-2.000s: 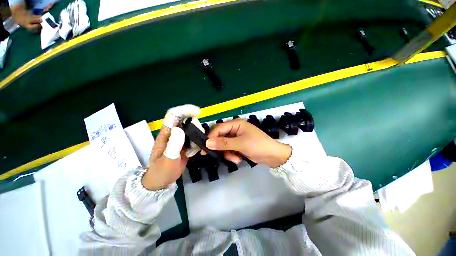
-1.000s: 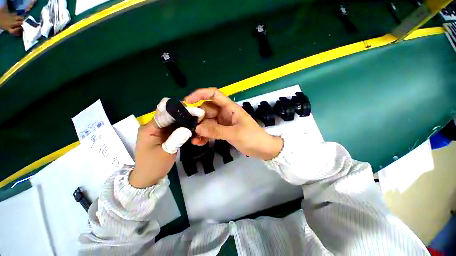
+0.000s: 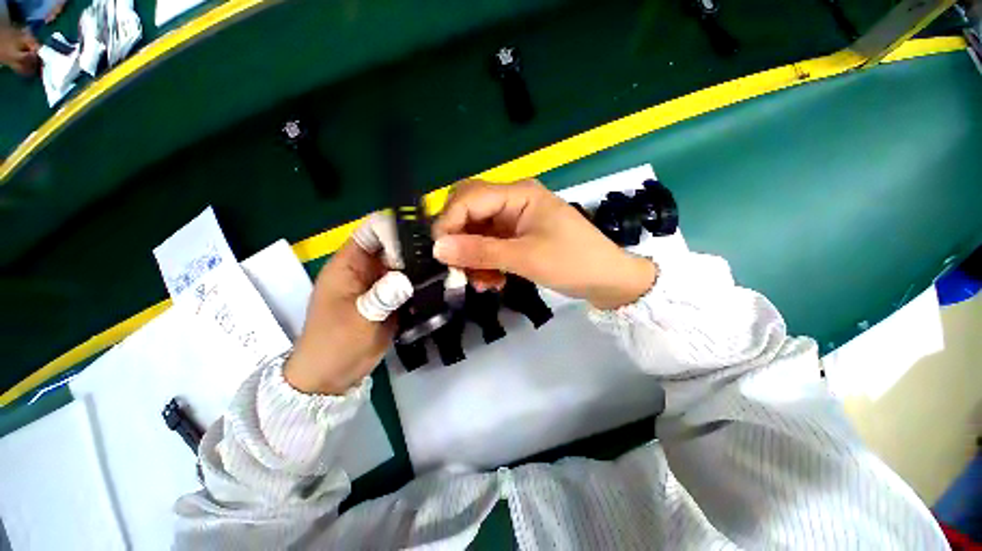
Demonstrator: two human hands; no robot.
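Note:
A black wristwatch [image 3: 418,253] is held up between my two hands, its strap upright and blurred at the top, its round case low near my left fingers. My left hand [image 3: 350,301], with white finger cots, grips it from the left. My right hand [image 3: 538,242], bare, has its thumb and fingertips at the strap's right side. Several closed black watches [image 3: 637,213] stand in rows on a white sheet [image 3: 528,398]; my hands hide part of the rows.
A single black watch [image 3: 185,425] lies on the left white sheets beside a written paper slip [image 3: 221,296]. Beyond the yellow edge [image 3: 646,124], spaced watches [image 3: 514,86] lie on the dark green conveyor. Another person's hand [image 3: 16,52] shows at top left.
The held watch has turned from a looped, slanted position to upright, with its strap extending upward. My right hand has shifted slightly right. The conveyor watches have moved left in view.

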